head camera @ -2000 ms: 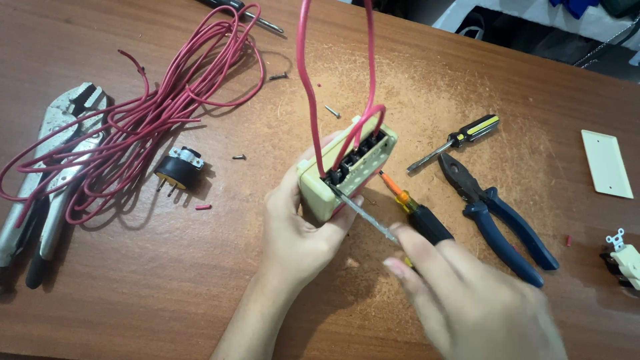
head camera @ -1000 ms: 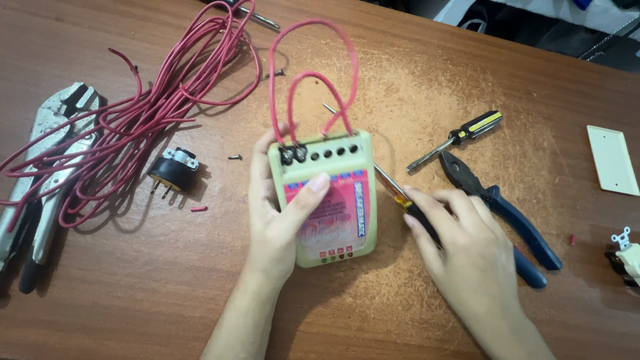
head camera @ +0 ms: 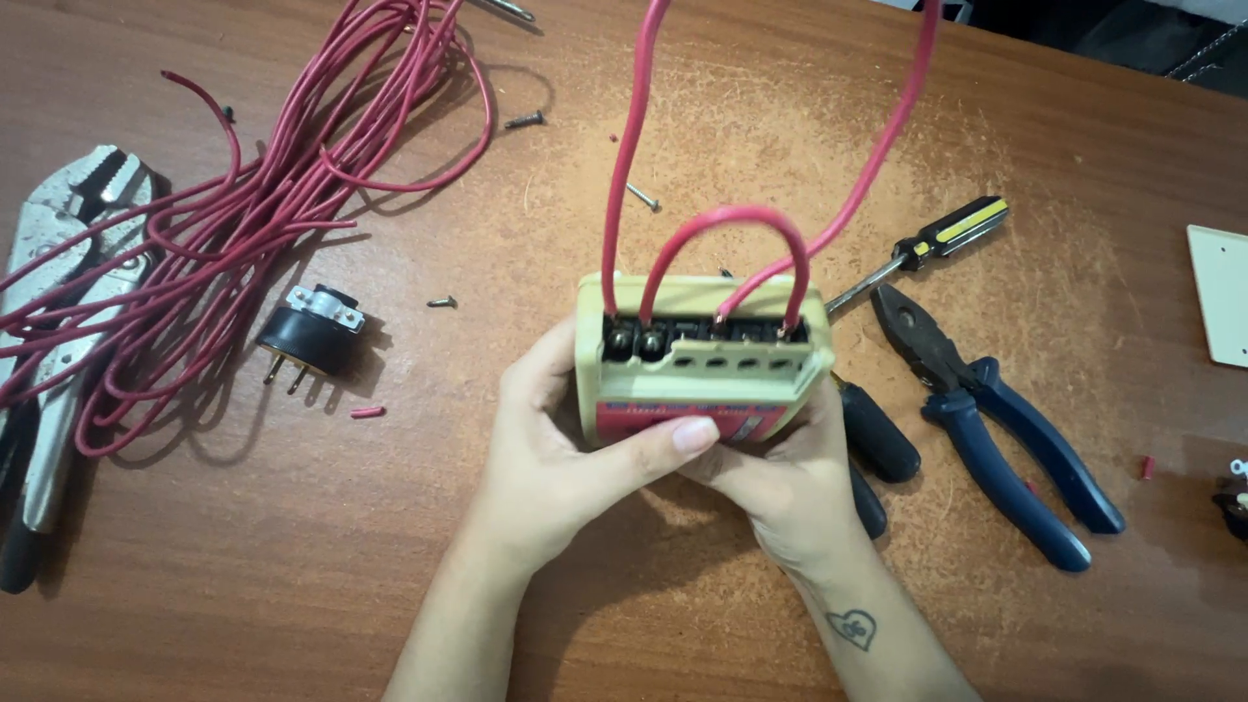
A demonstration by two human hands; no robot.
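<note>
Between both hands is a cream plastic electrical device (head camera: 704,380) with a red label and a row of screw terminals facing up. My left hand (head camera: 556,458) grips its left side, thumb on the label. My right hand (head camera: 785,478) grips its right side, fingers mostly hidden behind it. Red insulated wires (head camera: 634,166) enter the terminals; one short wire (head camera: 731,214) arches between two of them, while others rise out of view at the top. Black screwdriver handles (head camera: 877,434) lie beside my right hand, their shafts largely hidden.
On the wooden table (head camera: 292,556), a red wire coil (head camera: 283,195) overlaps locking pliers (head camera: 78,283). A black plug (head camera: 312,331) and small screws (head camera: 442,302) lie left of centre. To the right are blue-handled pliers (head camera: 1004,429), a yellow-black screwdriver (head camera: 951,234) and a cream plate (head camera: 1221,292).
My right hand has let go of the screwdriver and now holds the device with my left. The device has tilted from label-up to terminals-up since one second ago.
</note>
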